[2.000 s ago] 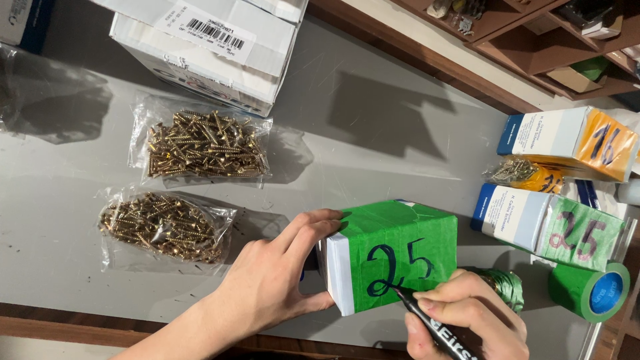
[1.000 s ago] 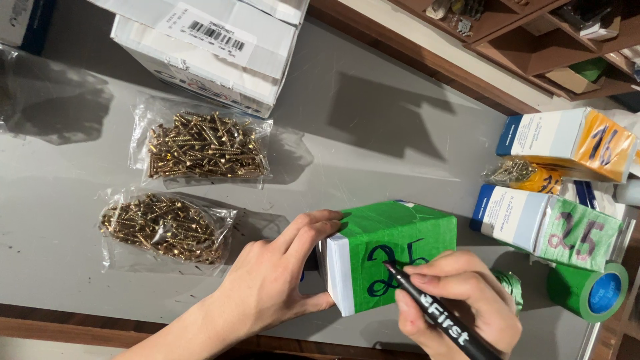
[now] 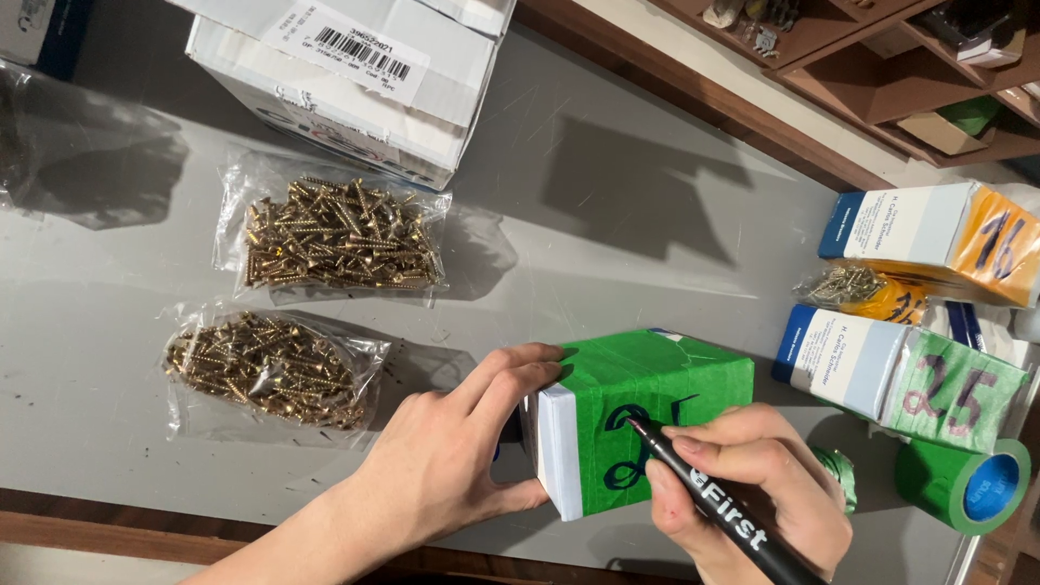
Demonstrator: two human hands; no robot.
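Observation:
A small cardboard box wrapped in green tape [image 3: 650, 374] lies near the front edge of the grey table, with dark handwritten digits on its near face. My left hand [image 3: 463, 439] grips the box by its white end, thumb below and fingers on top. In my right hand [image 3: 756, 479] is a black marker [image 3: 723, 504], its tip on the upper part of the first digit; the hand partly covers the second digit. Left of my left hand lie two clear plastic bags of brass-coloured screws, an upper bag [image 3: 341, 236] and a lower bag [image 3: 268, 370].
A large white cardboard box [image 3: 349, 73] stands at the upper left. To the right are an orange-taped box [image 3: 934, 236], a green-taped box [image 3: 902, 374] and a roll of green tape [image 3: 963, 487]. Brown wooden compartments [image 3: 894, 73] fill the upper right corner.
The marker tip has moved from the lower part of the first digit up to its upper curve. My left hand and the green box have stayed in place.

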